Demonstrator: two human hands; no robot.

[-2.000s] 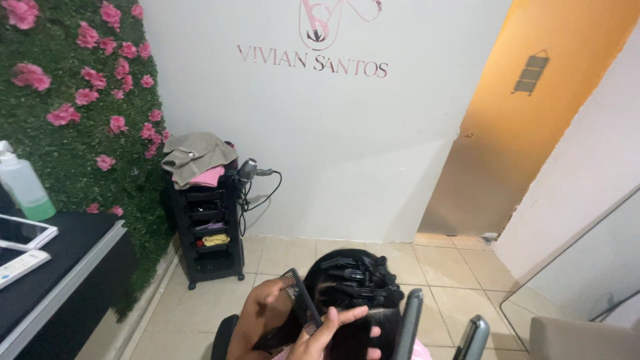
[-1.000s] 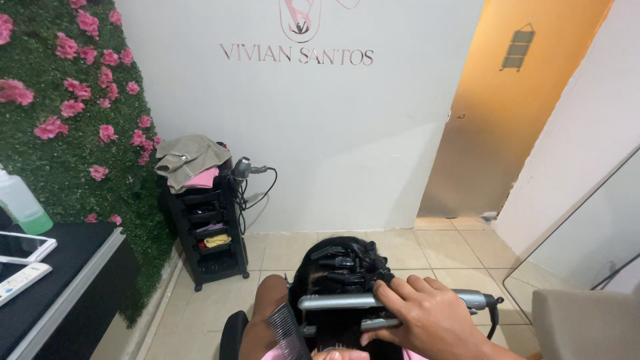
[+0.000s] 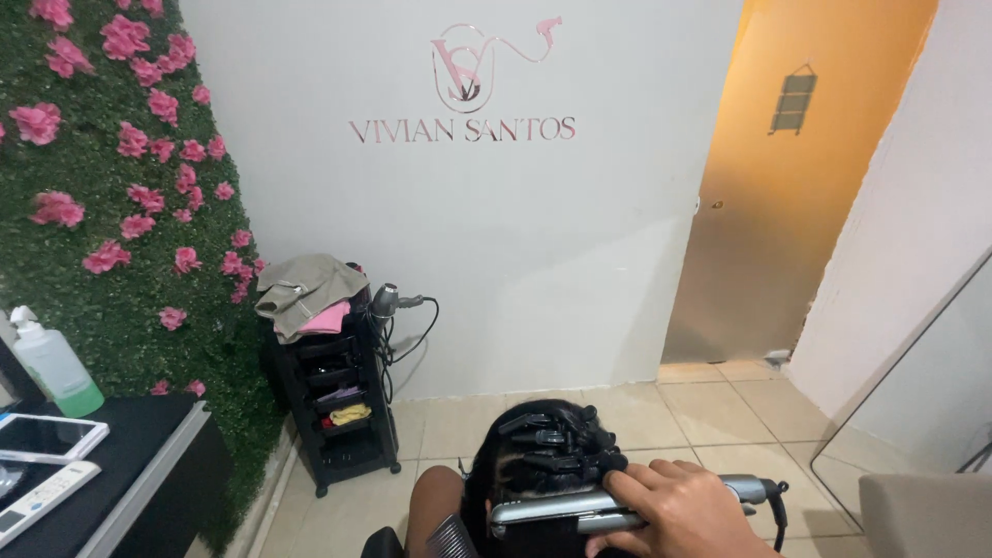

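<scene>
My right hand [image 3: 674,504] grips a silver and black flat iron [image 3: 550,508], held roughly level across the back of a seated person's head [image 3: 542,442]. The iron's plates lie around dark hair just below several black hair clips [image 3: 550,461], which hold the upper hair in sections. A dark fine-toothed comb [image 3: 452,539] stands tilted at the bottom edge, left of the iron. My left hand is out of view below the frame, so its hold on the comb cannot be seen.
A black wheeled trolley [image 3: 291,403] carries folded cloths [image 3: 310,291] and a hair dryer [image 3: 385,302]. At left, a dark counter [image 3: 147,434] holds a pump bottle [image 3: 58,364], a phone [image 3: 46,435] and a remote control [image 3: 46,496]. A beige seat [image 3: 922,511] is at lower right.
The flat iron, upright at the right two seconds ago, has turned level across the hair. My left fingers, seen at the bottom edge one second ago, have left the view.
</scene>
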